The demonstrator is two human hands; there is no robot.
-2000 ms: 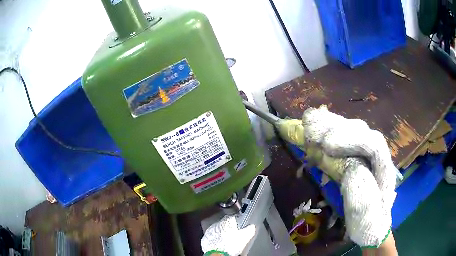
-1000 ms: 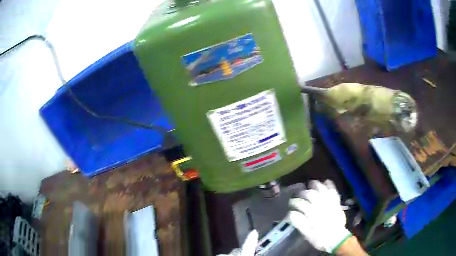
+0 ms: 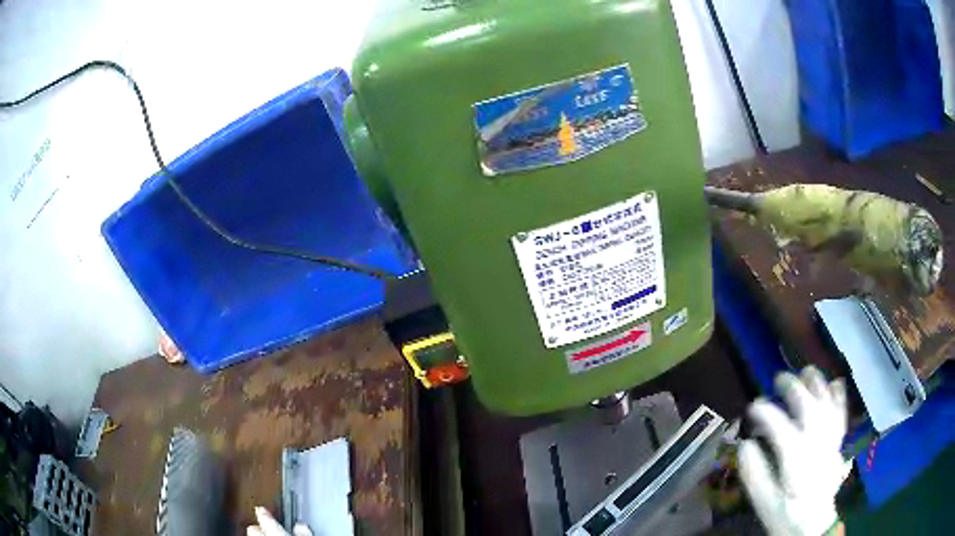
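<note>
A silvery slotted metal panel (image 3: 654, 473) lies slanted on the grey machine table (image 3: 539, 461), below the chuck (image 3: 611, 406) of the green tapping machine (image 3: 545, 209). My gloved right hand (image 3: 796, 455) is just right of the panel's upper end, fingers spread, nothing seen in it. My gloved left hand (image 3: 276, 522) is mostly cut off by the bottom edge; its fingertips are beside the lower part of another panel (image 3: 319, 487) on the left bench. Whether they grip it is hidden.
The wrapped feed handle (image 3: 838, 222) sticks out right of the machine. A folded panel (image 3: 869, 361) lies at the right bench's near edge. A blurred grey piece (image 3: 194, 487) is on the left bench (image 3: 251, 403). Blue crates (image 3: 262, 230) stand behind. A yellow switch box (image 3: 435, 359) is left of the head.
My right hand went from the feed handle to the panel and is now beside its end. My left hand has moved from the workpiece to the left bench. The view has shifted left.
</note>
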